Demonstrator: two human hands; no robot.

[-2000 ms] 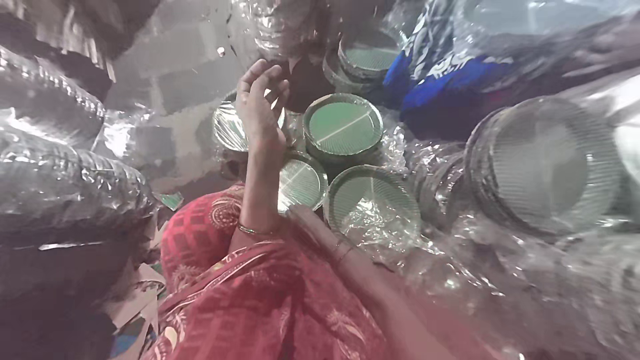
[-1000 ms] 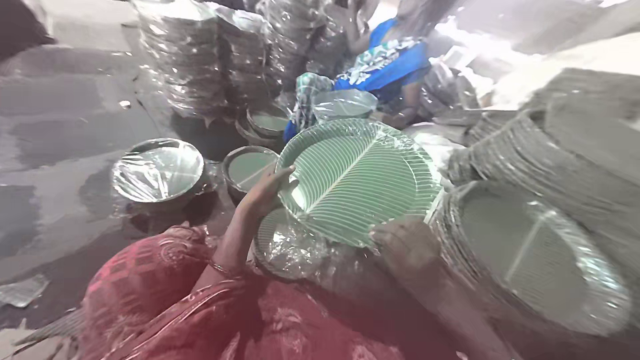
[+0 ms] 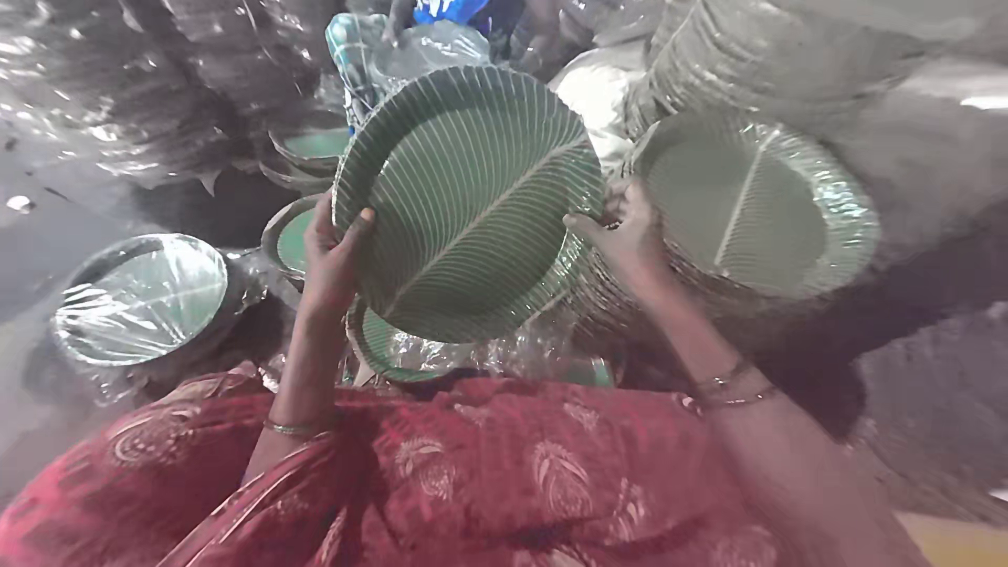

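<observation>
A round green plate with a banana-leaf pattern (image 3: 472,205) is held up before me, its face tilted toward me. My left hand (image 3: 335,252) grips its left rim, thumb on the face. On the opposite rim, my right hand (image 3: 626,236) holds on with thumb in front and fingers partly hidden behind. Just right of that hand leans a stack of similar leaf-patterned plates (image 3: 756,205). Under the held plate, partly covered by it, lies another green plate (image 3: 386,346) beside crumpled clear plastic film (image 3: 504,354).
A plastic-wrapped plate stack (image 3: 146,299) stands at left. Smaller green plates (image 3: 295,236) sit behind my left hand. Tall wrapped stacks (image 3: 157,79) rise at the back left, and more stacked plates (image 3: 709,63) at the back right. A person in blue (image 3: 449,11) is beyond.
Two seconds ago my left hand was raised with no plate in it. One second ago both hands were at a green plate; now it is held more squarely before me. The view has shifted.
</observation>
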